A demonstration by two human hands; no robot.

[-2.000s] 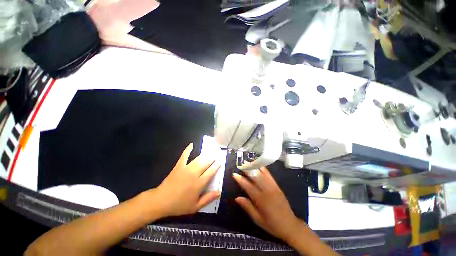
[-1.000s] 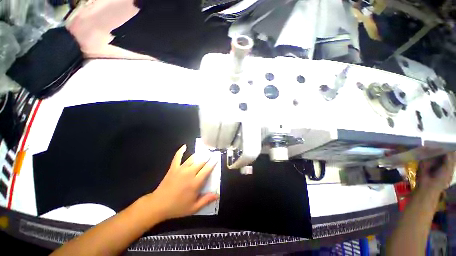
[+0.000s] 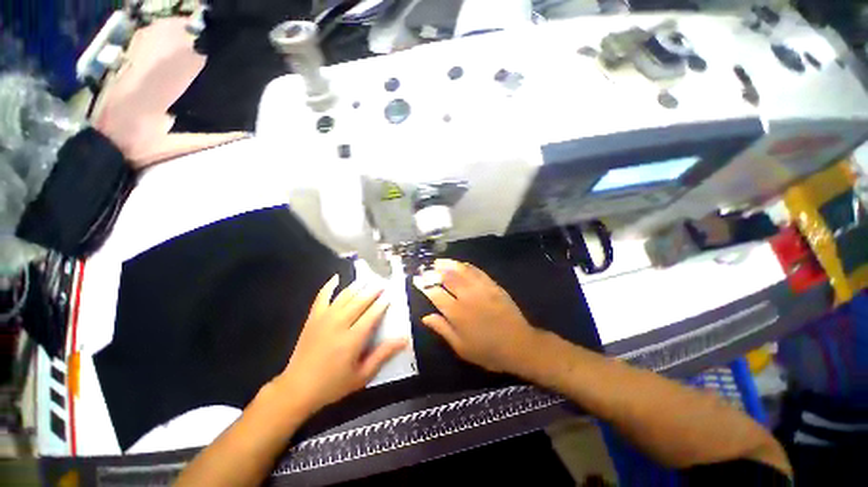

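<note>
A large black garment panel [image 3: 209, 314] lies flat on the white machine table under the sewing machine head [image 3: 428, 124]. A narrow white strip [image 3: 395, 328] lies on it, running up to the presser foot area [image 3: 409, 257]. My left hand [image 3: 338, 338] rests flat with fingers spread over the strip's left edge and the panel. My right hand [image 3: 476, 314] is on the black fabric right of the strip, fingertips close to the presser foot; whether they pinch anything cannot be told. The needle itself is not distinguishable.
Black looped scissor handles [image 3: 595, 247] lie under the machine arm. A ruler strip [image 3: 428, 423] runs along the table's dark front edge. Dark folded pieces [image 3: 81, 195], pink pieces [image 3: 152, 76] and clear plastic [image 3: 33, 143] lie left. A blue crate [image 3: 733, 390] is below the right edge.
My right hand has come back from the machine's far right end to the fabric beside the presser foot. My left hand stays on the strip. The camera view has shifted and tilted.
</note>
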